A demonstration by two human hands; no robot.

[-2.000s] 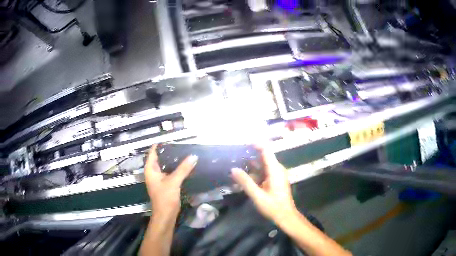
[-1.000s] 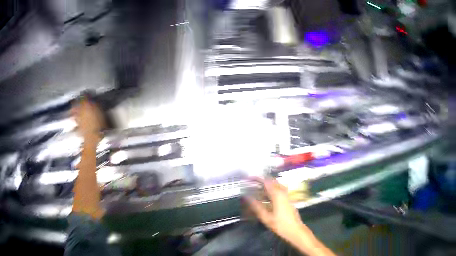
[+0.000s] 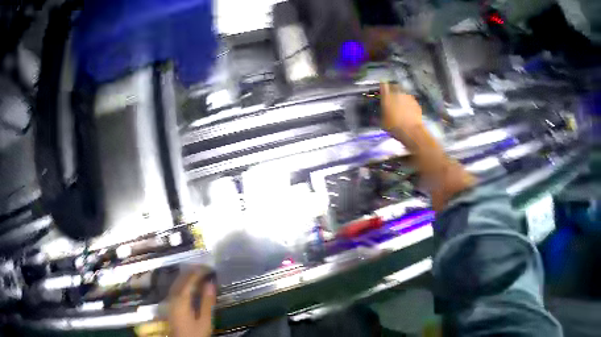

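Observation:
My left hand (image 3: pixel 192 304) is low at the bottom left, blurred and cut by the lower edge, over the near side of the line. A dark shape (image 3: pixel 165 280) lies against its fingers; whether the hand grips it cannot be told. My right hand (image 3: pixel 402 113) is stretched far over the line, its fingertips by a small pale fitting (image 3: pixel 377 74) at the back; blur hides whether it holds anything. A dark fixture plate (image 3: pixel 352 191) lies below that hand, with a red part (image 3: pixel 359 227) at its near edge. The dark carrier block is not clearly visible.
A green conveyor belt (image 3: pixel 356 283) runs along the near edge between bright rails. Glare whitens the middle. A blue shape (image 3: pixel 145 36) and a thick black loop (image 3: pixel 80 217) stand at the left. Transfer rails (image 3: pixel 263 135) cross behind the plate.
Both hands held the dark block at first, then parted, the left reaching far left. Now the left hand is back low and near, and the right has reached far across the line. The view has shifted.

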